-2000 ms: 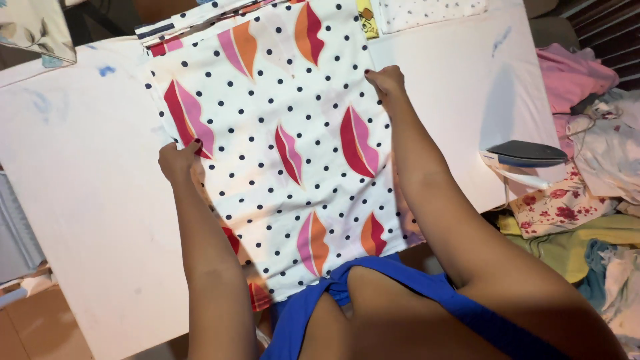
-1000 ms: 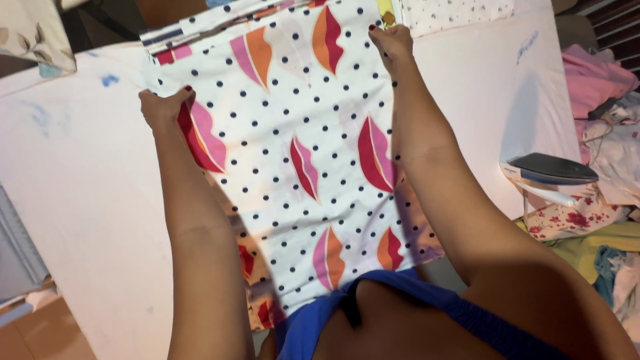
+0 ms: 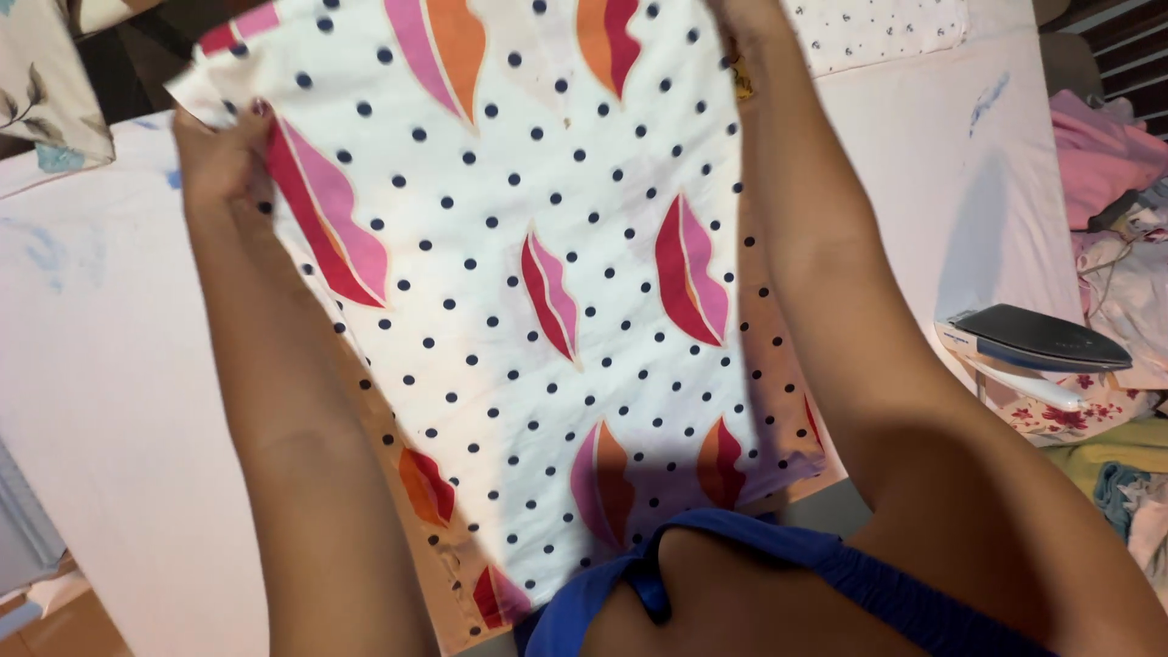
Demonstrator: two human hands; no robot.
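Note:
A white cloth with dark dots and pink, red and orange lip shapes (image 3: 547, 301) spreads in front of my body, its near end against my blue top. My left hand (image 3: 224, 155) pinches its upper left corner, thumb on top and the other fingers beneath. At the upper right edge of the cloth is my right hand (image 3: 744, 23), partly cut off by the frame's top; its fingertips are hidden. Part of the cloth's far edge lies beyond the frame.
A white-covered table (image 3: 91, 365) lies below. An iron (image 3: 1040, 338) rests at its right edge, soleplate up. Beyond it are piled clothes (image 3: 1104, 164). A small-print cloth (image 3: 876, 32) lies at the far right, a leaf-print fabric (image 3: 41, 82) at the far left.
Both hands have moved away from my body along the sides of the cloth. The upper left corner, flat earlier, is now lifted in my left hand.

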